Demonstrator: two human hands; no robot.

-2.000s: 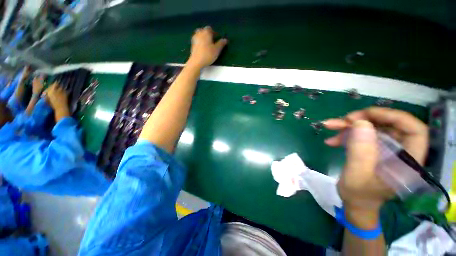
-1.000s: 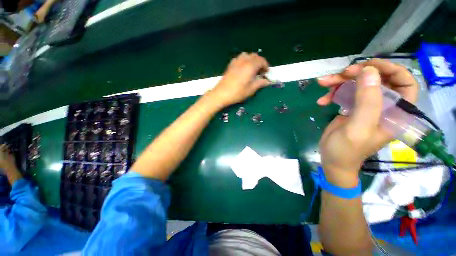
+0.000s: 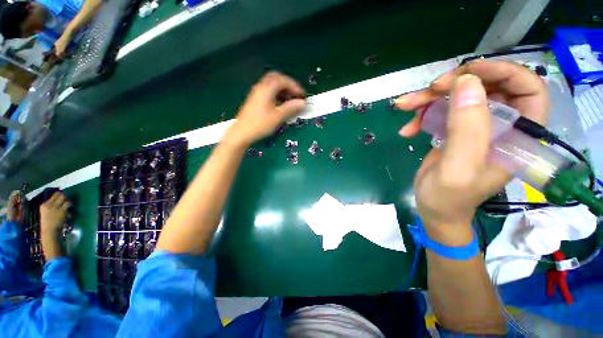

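My right hand holds a clear dispensing syringe with pinkish fluid and a green adapter head at its rear; a black stick lies along it. My left hand is over the white rail, fingers curled and slightly blurred; whether a part is between its fingertips cannot be told. Several small dark and silvery parts lie loose on the green bench below the rail and beside the left hand. A white wiping paper lies on the bench between my forearms.
A black parts tray with filled pockets is left of my left forearm. Other workers' hands are at far left; another person is at top left. At right are white cloth, red-handled pliers and a blue bin.
Over the last second my left hand has moved left along the rail, and more loose parts show around it. My right hand still holds the syringe, a little higher and further left. The view has shifted.
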